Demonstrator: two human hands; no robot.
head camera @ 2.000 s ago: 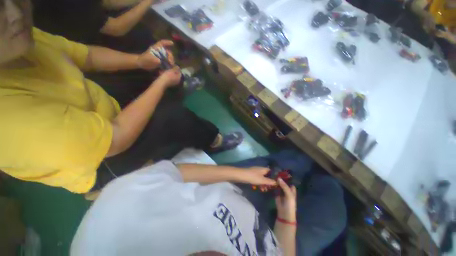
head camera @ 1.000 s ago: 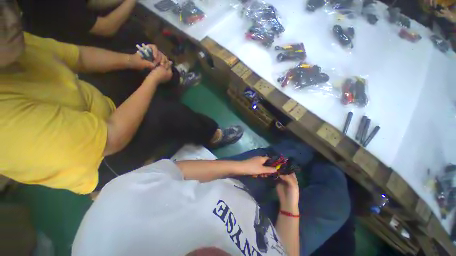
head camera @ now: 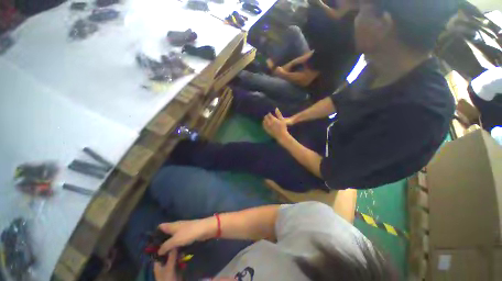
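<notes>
My right hand [head camera: 184, 235], with a red band at the wrist, is at the lower left over my lap. Its fingers are closed on a dark cable bundle [head camera: 154, 240] with red parts. My left hand [head camera: 165, 269] is just below it against the same bundle, partly cut off by the bottom edge. A yellow plug [head camera: 187, 257] and red bits stick out beside the left fingers. The fingers hide much of the bundle, and it is blurred.
The white-covered table [head camera: 104, 118] with its wooden pallet edge [head camera: 118, 170] is at left. It bears black sticks [head camera: 88, 168], a bagged cable set [head camera: 36, 178] and dark bundles [head camera: 165, 66]. A person in dark clothes [head camera: 385, 126] sits beside me. A cardboard box [head camera: 465, 192] stands at right.
The view has swung to the right, so the table now lies at left and the yellow-shirted person is out of view. My hands are still together on the bundle, now at the lower left.
</notes>
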